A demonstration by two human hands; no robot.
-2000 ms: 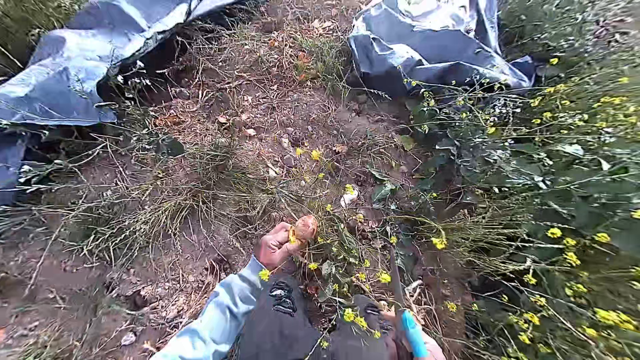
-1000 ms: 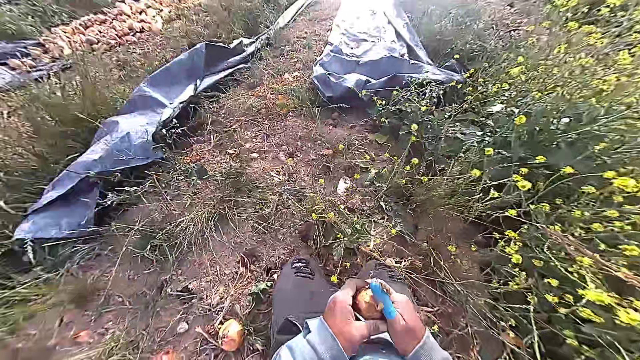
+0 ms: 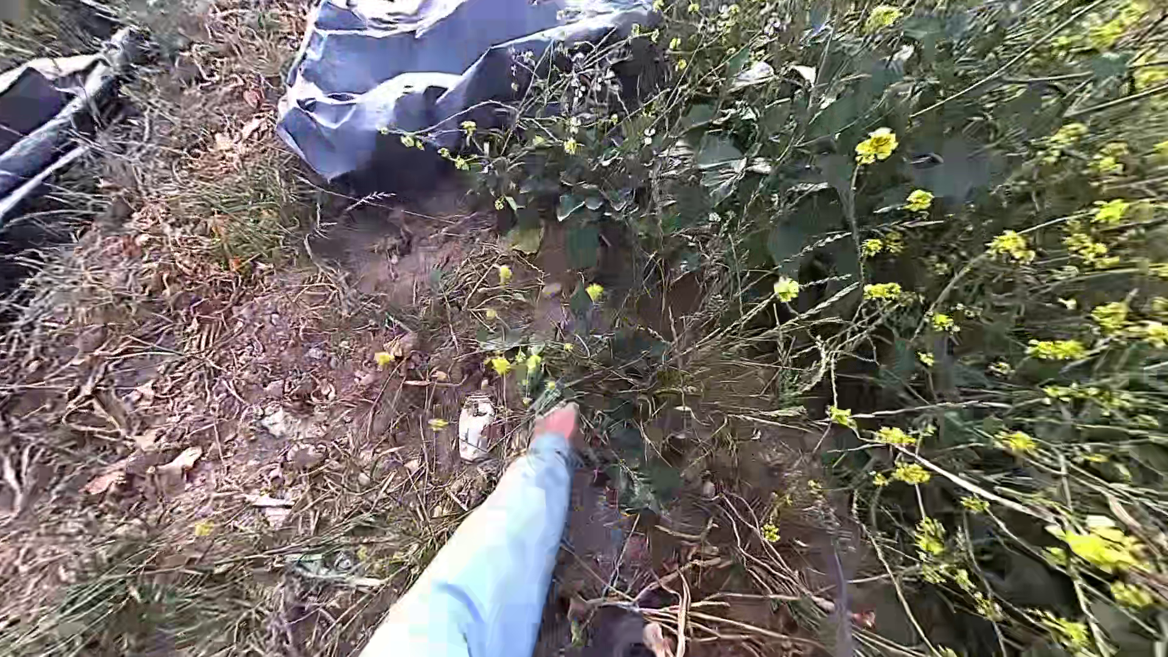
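Note:
My left hand, at the end of a light blue sleeve, reaches down among low weeds in the middle of the view. Its fingers are small, blurred and partly hidden by leaves, so whether they grip anything cannot be told. A whitish, flat piece lies on the soil just left of this hand. My right hand is not seen.
A crumpled grey-blue plastic sheet covers the ground at top, with another sheet at the far left. Yellow-flowered plants grow densely on the right. Dry grass and leaf litter cover the left side.
One second ago both hands held a round, onion-like bulb near my shoes. Now my left hand is stretched out into the weeds, and bulb and right hand are out of sight. The view has shifted.

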